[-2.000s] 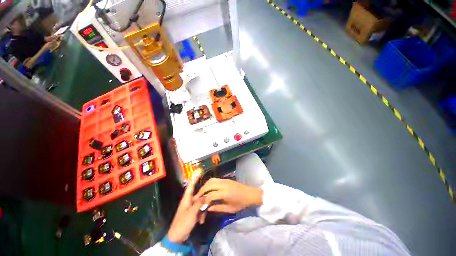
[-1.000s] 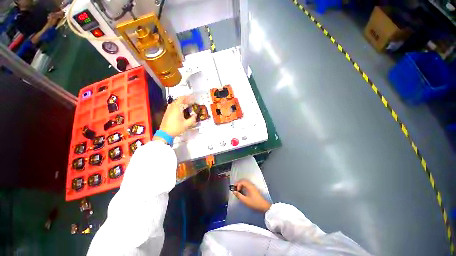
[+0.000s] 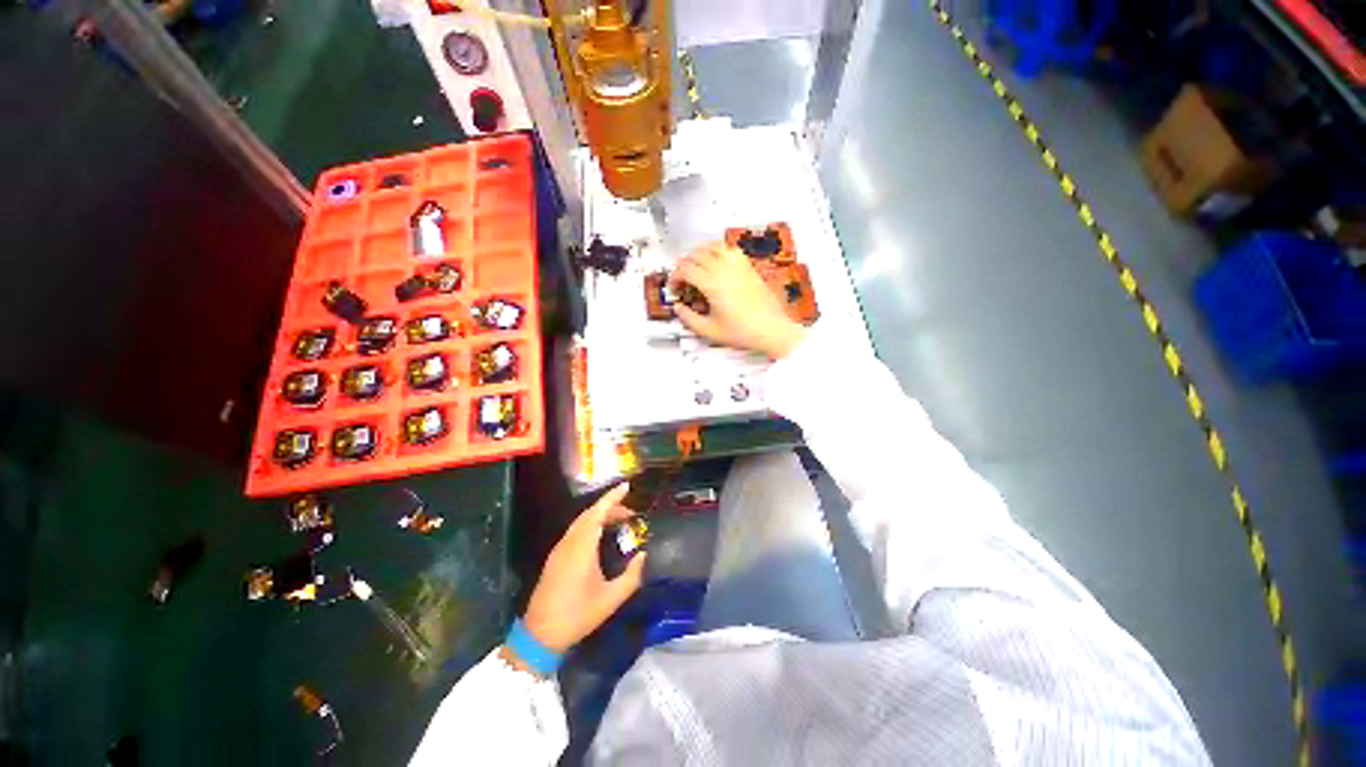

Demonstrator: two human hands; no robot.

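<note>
My left hand (image 3: 581, 575), with a blue wrist band, holds a small dark module (image 3: 623, 543) between thumb and fingers, low in front of the press. My right hand (image 3: 731, 303) reaches over the white press base (image 3: 629, 372). Its fingertips are on a dark module (image 3: 689, 297) at the left copper-brown fixture (image 3: 658, 295); I cannot tell whether it sits in the fixture or is lifted. The right fixture block (image 3: 790, 285) is partly hidden by my right hand.
An orange-red tray (image 3: 393, 468), partly filled with modules, lies left of the press. The brass-gold cylinder (image 3: 623, 120) hangs above the base. Loose flex-cabled parts (image 3: 285, 578) and a thin pale tool (image 3: 393, 620) lie on the green mat. A black clip-like part (image 3: 604, 256) is beside the fixture.
My left hand has moved from the fixture back toward my body with a module. My right hand has moved from near my lap up to the left fixture. The view has shifted.
</note>
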